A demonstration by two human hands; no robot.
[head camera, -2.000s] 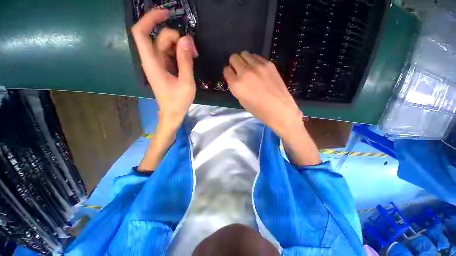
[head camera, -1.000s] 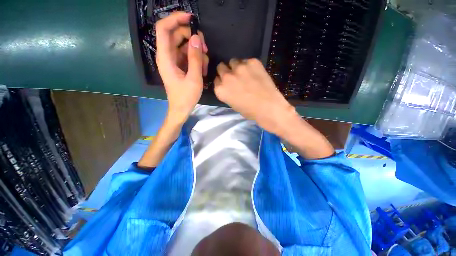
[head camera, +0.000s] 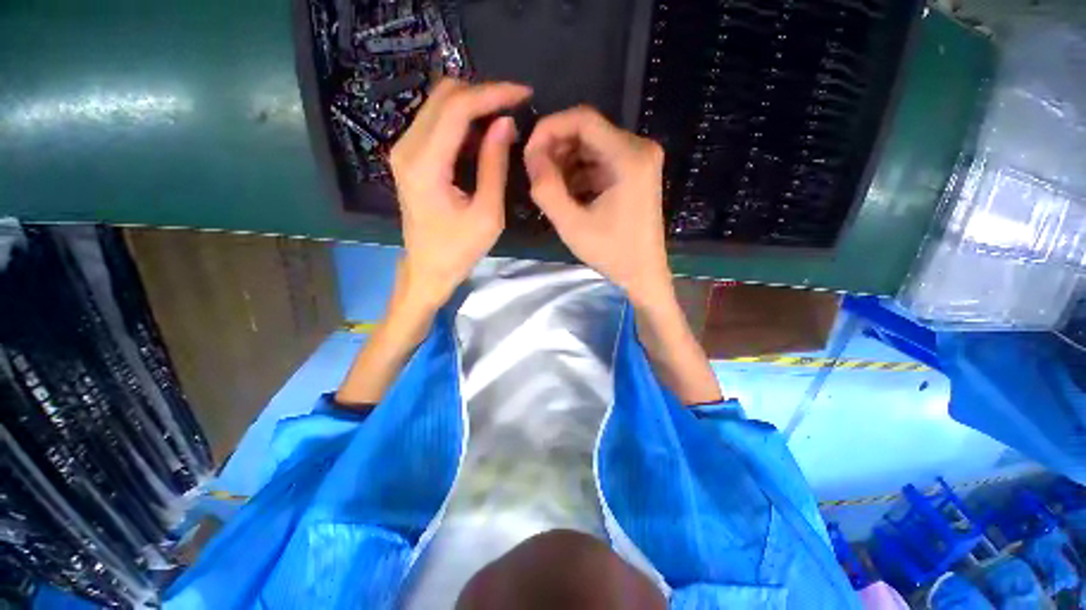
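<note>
My left hand (head camera: 450, 179) is over the middle of the black partitioned tray (head camera: 548, 42), thumb and index finger curled with their tips close together. My right hand (head camera: 613, 197) is just right of it, its thumb and fingers bent into a ring, fingertips facing the left ones. Anything between the fingertips does not stand out against the black tray. Loose black plastic parts (head camera: 387, 54) lie jumbled in the tray's left section, partly behind my left hand. Rows of dark slim parts with small bright points (head camera: 750, 119) fill the right section.
The tray lies on a green bench (head camera: 155, 107). Clear plastic trays (head camera: 1012, 226) are stacked at the right. Below the bench edge are a brown cardboard box (head camera: 238, 334) and, at the lower left, a shiny dark wrapped stack (head camera: 89, 393). Blue stools (head camera: 935, 530) stand at the lower right.
My left hand, which showed a black part at its fingertips one second ago, has moved right. My right hand has risen from the tray's near edge and turned towards the left fingertips.
</note>
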